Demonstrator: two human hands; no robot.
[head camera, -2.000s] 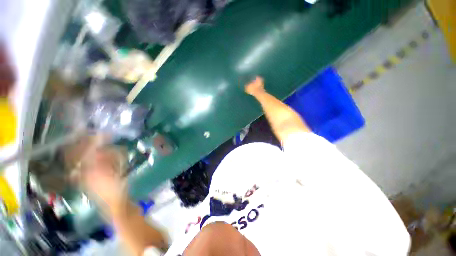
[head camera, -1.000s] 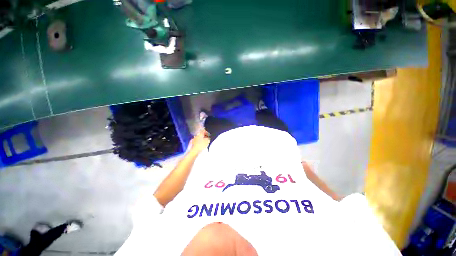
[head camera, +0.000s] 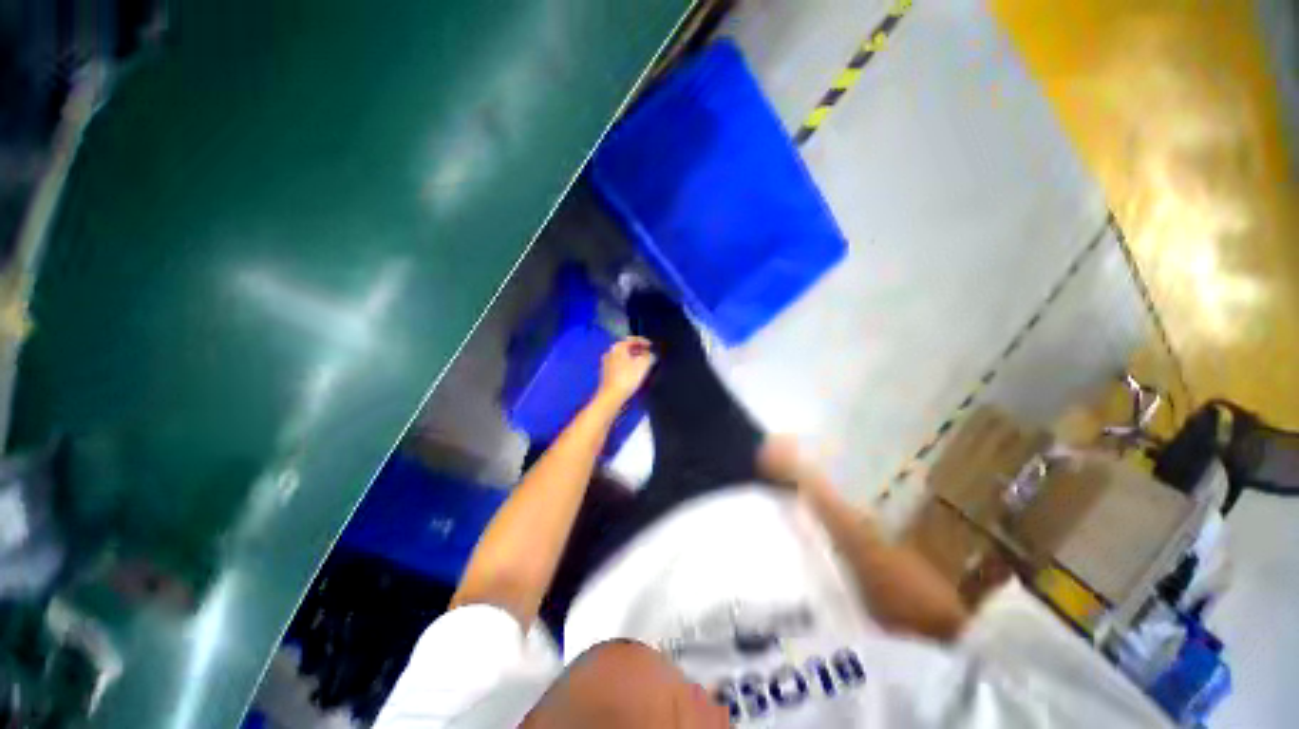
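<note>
My left hand (head camera: 624, 368) is in front of my dark-trousered leg, over the blue stool (head camera: 559, 363). Its fingers look curled, with a small dark spot at them; whether it holds anything cannot be told. My right hand (head camera: 781, 459) is blurred beside my other thigh, and its fingers cannot be made out. A blue crate (head camera: 720, 192) stands on the floor beyond my legs, against the bench edge. Neither hand touches the crate or the green bench (head camera: 185, 214).
A heap of black parts (head camera: 342, 627) lies beside a blue crate wall (head camera: 420, 520) under the bench edge at lower left. Brown cardboard boxes (head camera: 1097, 520) and a cart-like frame stand at right. Yellow-black tape (head camera: 855, 64) and a yellow area (head camera: 1182, 185) mark the grey floor.
The view has turned, so the bench now runs steeply down the left side and cardboard boxes show at right. My left hand is now over the stool; my right hand has come into view.
</note>
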